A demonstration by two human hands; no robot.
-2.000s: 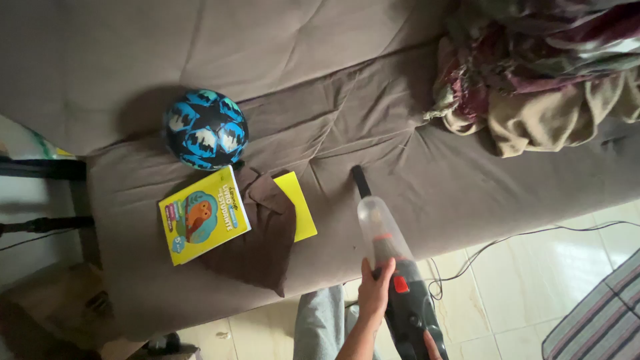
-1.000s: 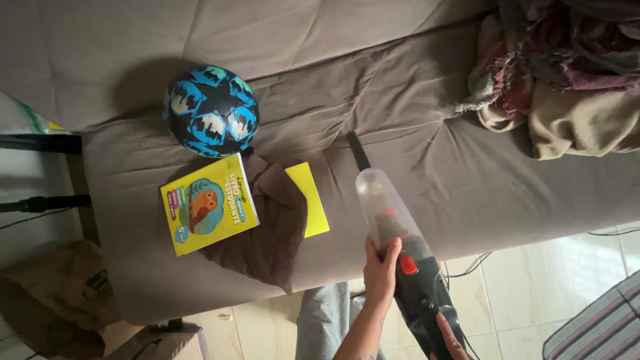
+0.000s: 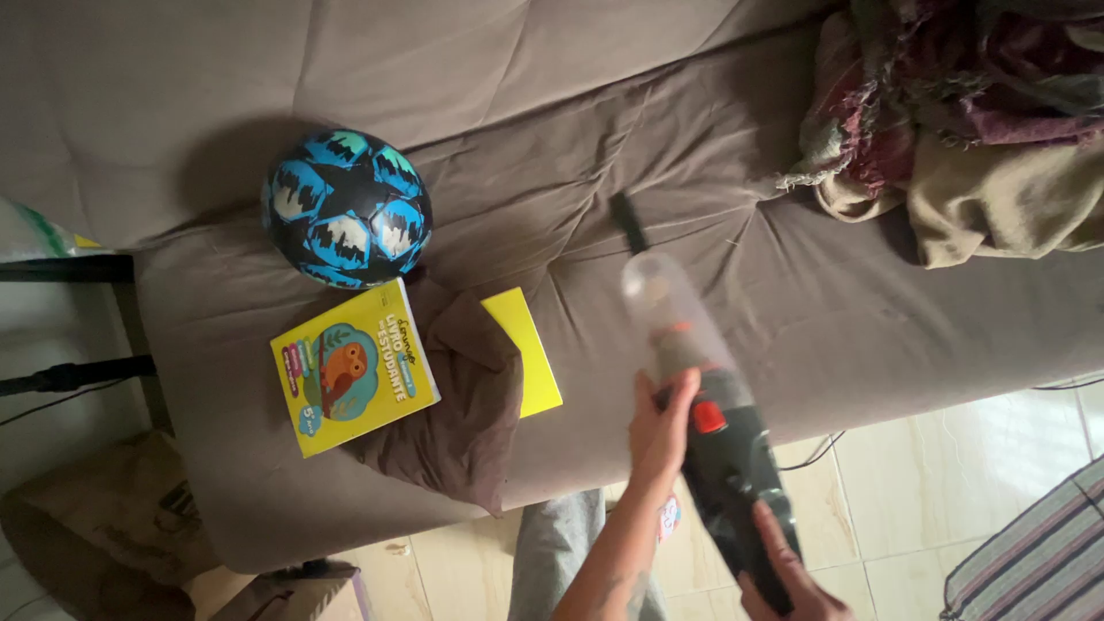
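Note:
Both hands hold a handheld vacuum cleaner [image 3: 729, 457] with a clear dust cup, a black body and a red button. My left hand [image 3: 662, 423] grips it near the dust cup, the thumb beside the button. Around the rear of the body, at the bottom edge, is my right hand [image 3: 789, 565]. The black crevice nozzle [image 3: 628, 222] points up over the seat of a grey-brown sofa [image 3: 828, 336]; whether it touches the fabric I cannot tell. Left of it lie a yellow book [image 3: 354, 371], a brown cloth [image 3: 470, 397] and a second yellow book or sheet [image 3: 528, 354], partly under the cloth.
A blue and black ball [image 3: 348, 210] rests against the sofa back. Fringed blankets [image 3: 966, 147] are heaped at the upper right. Below the sofa are a tiled floor [image 3: 914, 509], a black cable [image 3: 815, 453], a paper bag [image 3: 103, 509] and a striped cloth [image 3: 1026, 548].
The nozzle first moved up the seat toward the sofa back and now sits lower and farther right of the yellow sheet. Both hands have stayed on the vacuum. The view has shifted somewhat.

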